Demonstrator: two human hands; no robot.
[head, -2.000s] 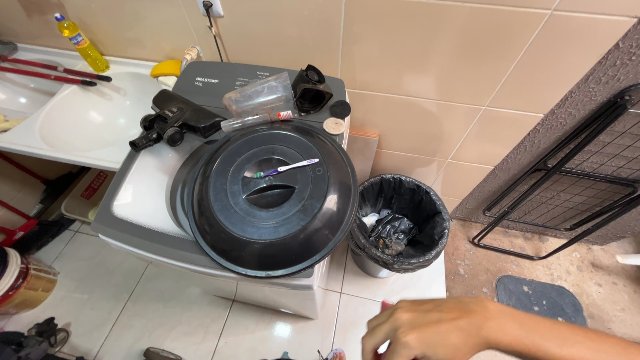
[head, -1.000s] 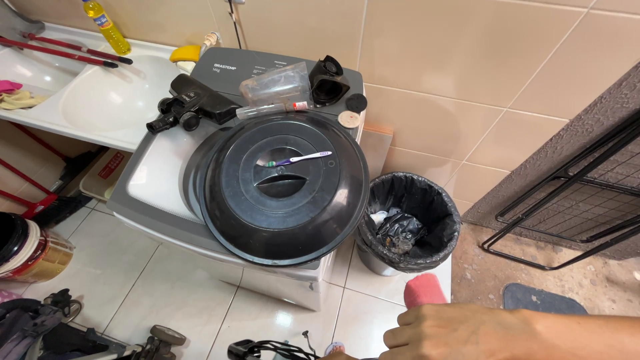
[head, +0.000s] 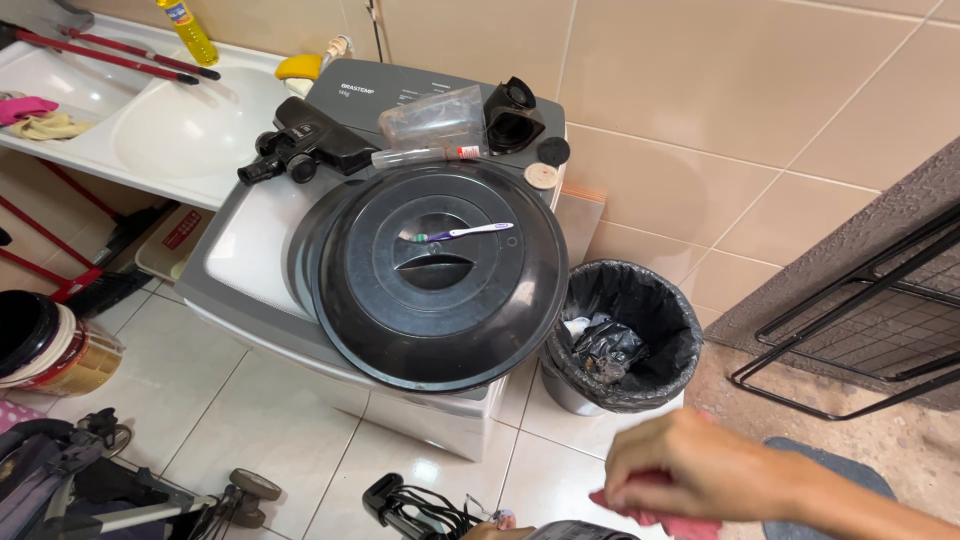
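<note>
My right hand is closed on a crumpled pink cloth at the lower right, in front of the lined trash bin. At the bottom edge a small part of my left hand shows, beside a dark object cut off by the frame; its grip cannot be made out. A black round lid lies on the washing machine, with a toothbrush on it. Behind the lid are a black vacuum floor head, a clear plastic container and a black plastic part.
At the left, a white double sink holds red poles and a yellow detergent bottle. A bucket, a folded stroller and a coiled black cable lie low in view. A black metal rack leans at right.
The pink cloth stuck up above my right hand a second ago; now it hangs mostly below the fingers. The lid and toothbrush have stayed in place on the machine.
</note>
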